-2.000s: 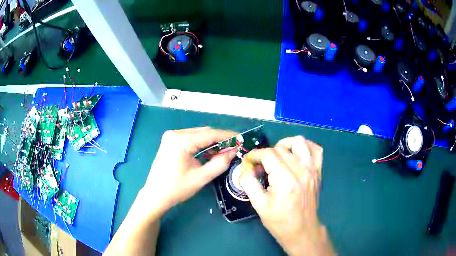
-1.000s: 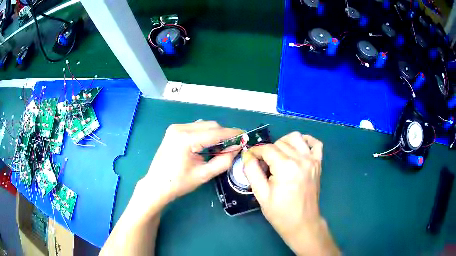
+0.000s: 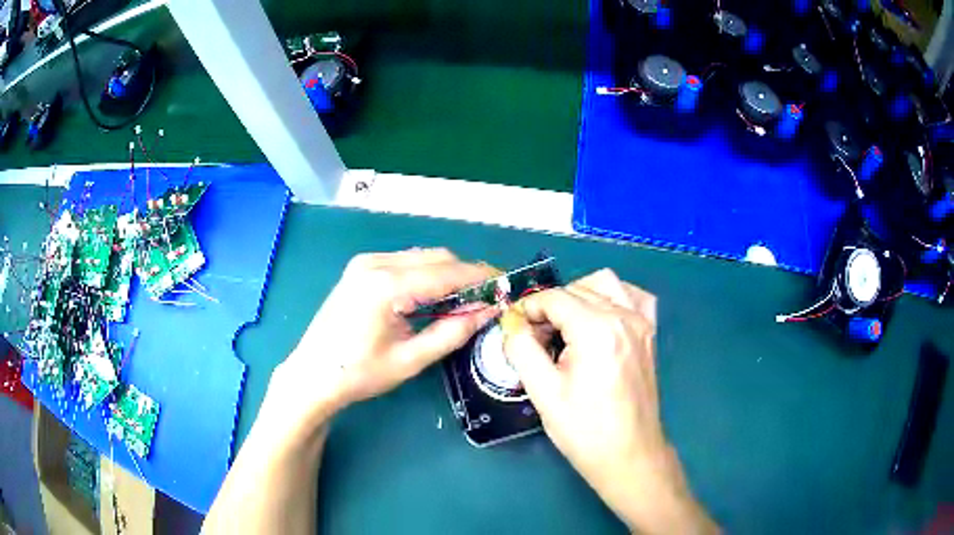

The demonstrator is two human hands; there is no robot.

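A black speaker housing [image 3: 483, 418] lies on the green mat, with its round whitish speaker [image 3: 496, 361] in the middle. A green circuit board [image 3: 528, 274] is held tilted, nearly edge-on, over the housing's far end. My left hand [image 3: 382, 329] grips the board's left part between thumb and fingers. My right hand [image 3: 596, 376], with yellowish finger covers, pinches a small lead at the board's near side. The red wires run between the hands. The plug and the socket are mostly hidden by my fingertips.
A blue sheet [image 3: 214, 361] at left bears heaped green boards [image 3: 99, 261]. Another blue sheet [image 3: 669, 199] at upper right bears rows of speaker units. One unit [image 3: 860, 280] and a black bar [image 3: 921, 413] lie at right. A white post [image 3: 256, 99] and rail [image 3: 460, 202] stand behind.
The speaker unit on the green surface beyond the rail has moved left, partly behind the post. Both hands stay together at the board with small shifts.
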